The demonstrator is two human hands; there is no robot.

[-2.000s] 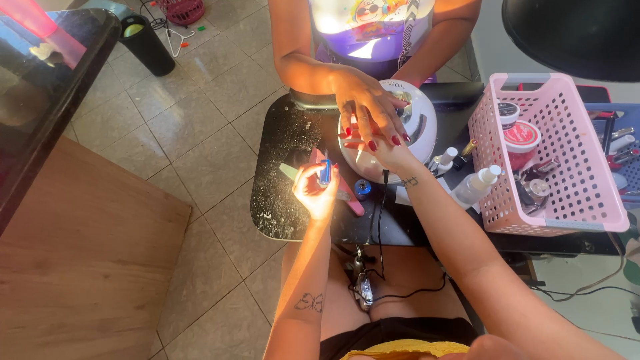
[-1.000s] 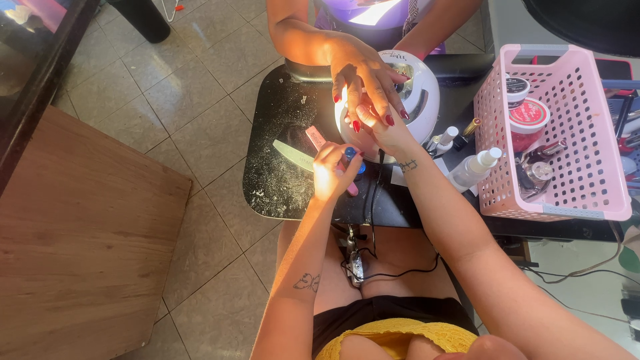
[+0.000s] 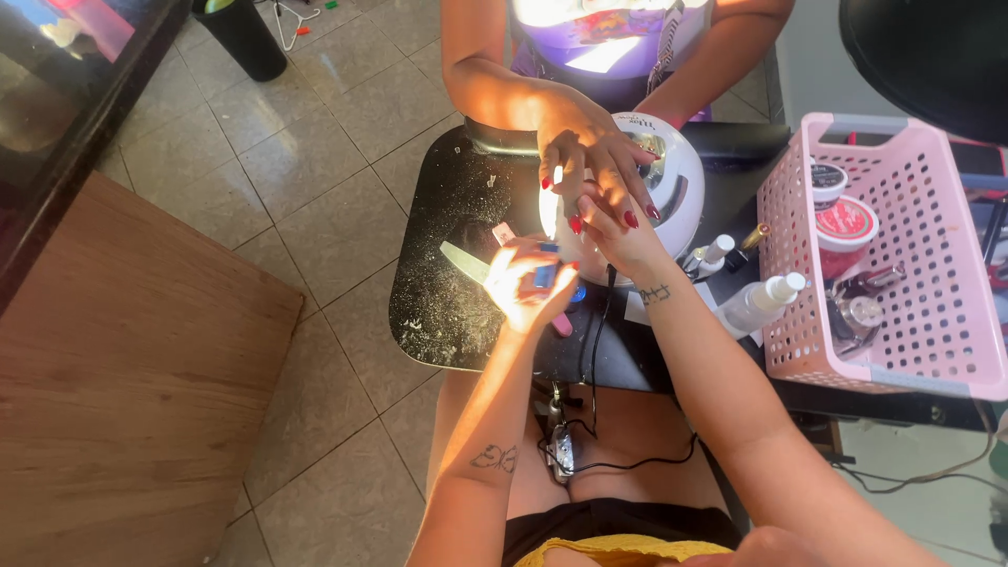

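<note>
My left hand [image 3: 529, 285], in bright sunlight, grips a small blue object [image 3: 545, 266] above a black tabletop [image 3: 441, 315] dusted with white powder. Glare hides what kind of object it is. Beneath that hand lie a pale green nail file [image 3: 463, 262] and a pink strip-like tool [image 3: 561, 324], with a round blue item [image 3: 579, 293] beside them. My right hand [image 3: 618, 236] supports and holds the fingers of another person's hand [image 3: 587, 146], which has red nails. Both are over a white nail lamp [image 3: 685, 185].
A pink perforated basket [image 3: 906, 370] with jars and bottles stands at the right. Left of it are a spray bottle [image 3: 756, 305], a white-capped bottle [image 3: 715, 253] and a gold-capped bottle [image 3: 748, 246]. A black cable [image 3: 602, 339] crosses the table edge; a wooden cabinet [image 3: 142, 362] stands left.
My left hand has moved upward, closer to the other person's fingertips, still with the blue object. My right hand keeps its hold on the other person's hand.
</note>
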